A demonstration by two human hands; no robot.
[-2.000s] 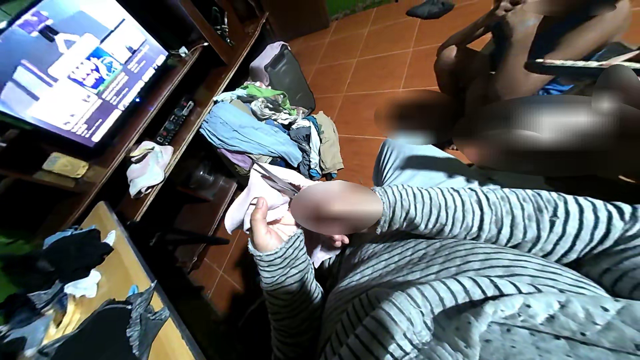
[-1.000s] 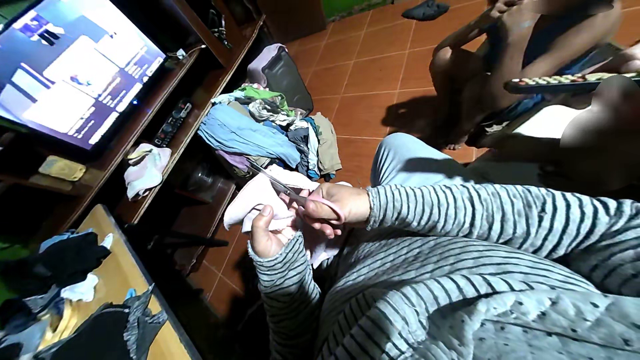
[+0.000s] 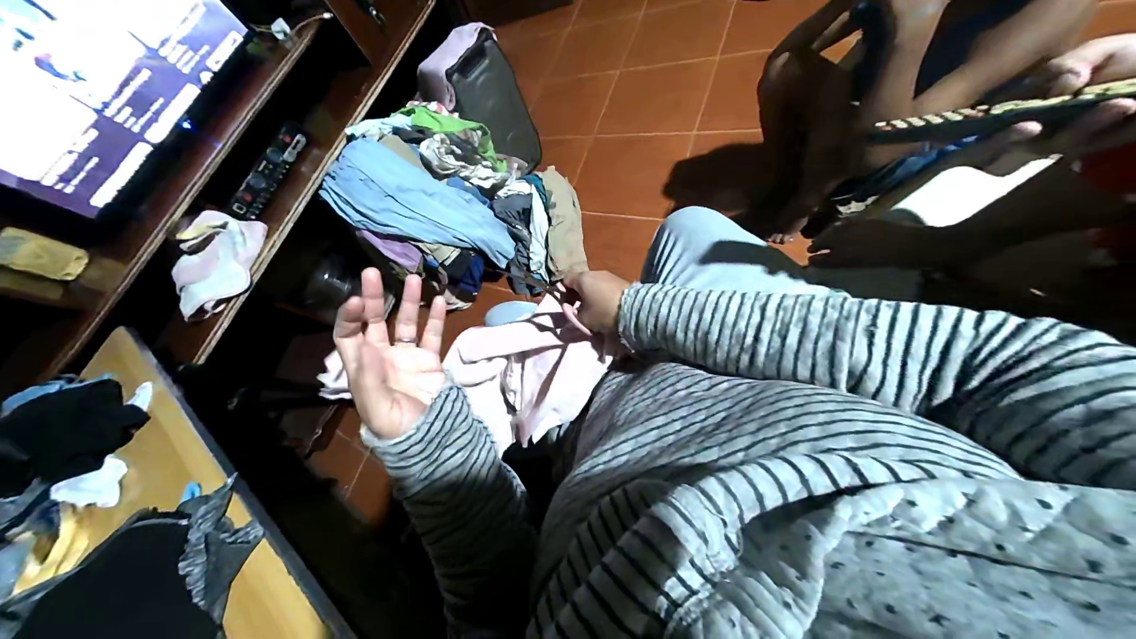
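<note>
My left hand [image 3: 390, 359] is raised palm up with its fingers spread, holding nothing. At the near side of the clothes pile, my right hand [image 3: 596, 302] grips the scissors [image 3: 575, 318], of which a pinkish handle loop shows; the blades are hard to make out. A pale pink cloth [image 3: 532, 368] lies over my lap between the two hands, just below the right hand. Beyond it is a heap of mixed clothes [image 3: 426, 195] on the tiled floor.
A wooden table [image 3: 266, 568] with dark and white garments stands at lower left. A shelf unit [image 3: 293, 186] holds a television [image 3: 115, 98], a remote control [image 3: 269, 169] and a white cloth [image 3: 217, 266]. Another person's legs [image 3: 923, 71] are at upper right.
My left hand has let go of the pink cloth and moved left, fingers spread. My right hand with the scissors has moved away from it, toward the clothes heap. The pink cloth now lies on my lap.
</note>
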